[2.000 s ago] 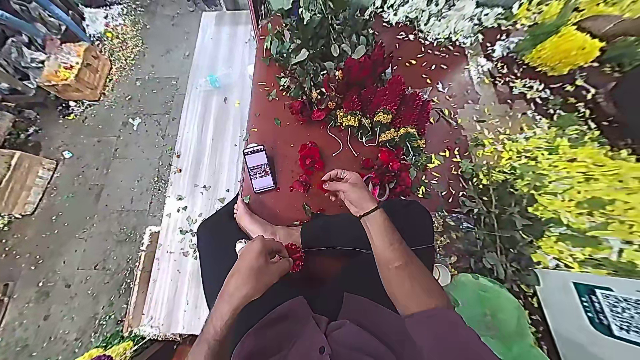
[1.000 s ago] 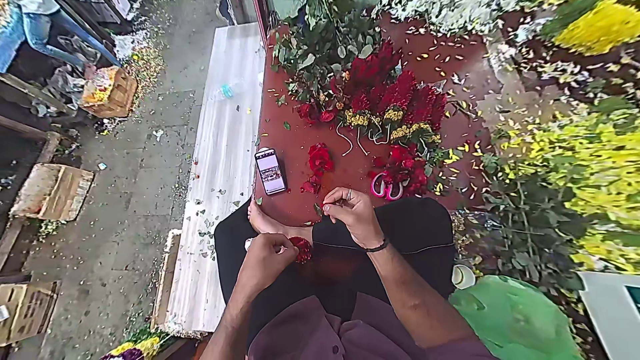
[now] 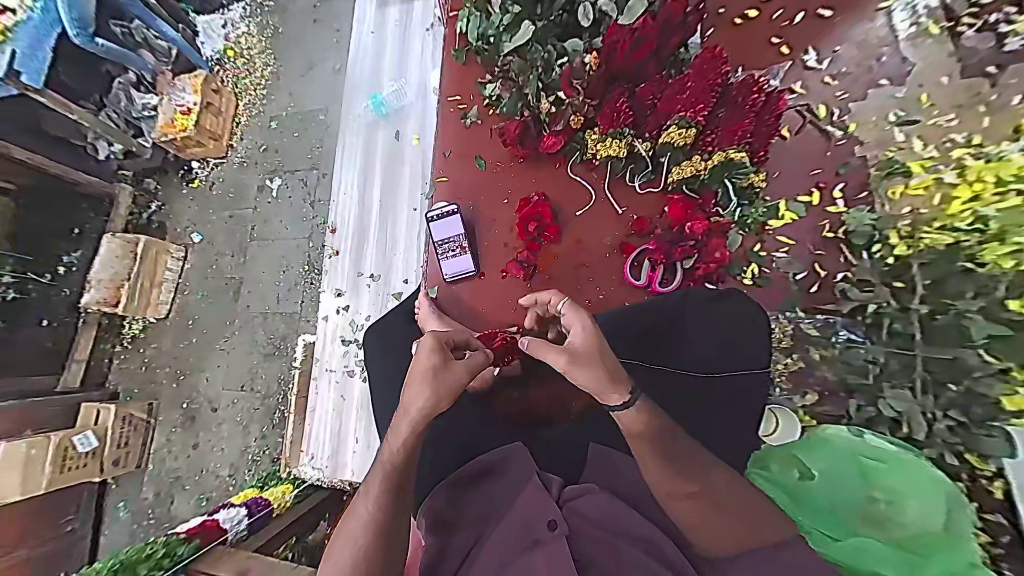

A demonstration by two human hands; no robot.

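Between my hands, above my lap, is a small cluster of red flowers (image 3: 502,347). My left hand (image 3: 450,364) pinches its left side. My right hand (image 3: 570,340), with a ring and a dark wristband, touches its right side with the thumb, fingers partly curled. A white thread crosses my right leg. Loose red flowers (image 3: 536,220) lie ahead on the red surface (image 3: 512,172), with a smartphone (image 3: 453,242) to their left. Pink-handled scissors (image 3: 652,270) rest against more red blooms (image 3: 696,228) on the right. Beyond are bundled red and yellow flower garlands (image 3: 680,96) with white strings.
Leafy stems (image 3: 528,32) lie at the far edge. A plastic bottle (image 3: 388,98) rests on the white board (image 3: 372,200) at left. Right of my legs are a green plastic bag (image 3: 864,496), a white cup (image 3: 780,424) and yellow flowers with foliage (image 3: 960,208). Cardboard boxes (image 3: 120,440) stand far left.
My right hand has come down and left to the red flowers at my left hand; one second ago it was raised apart from them.
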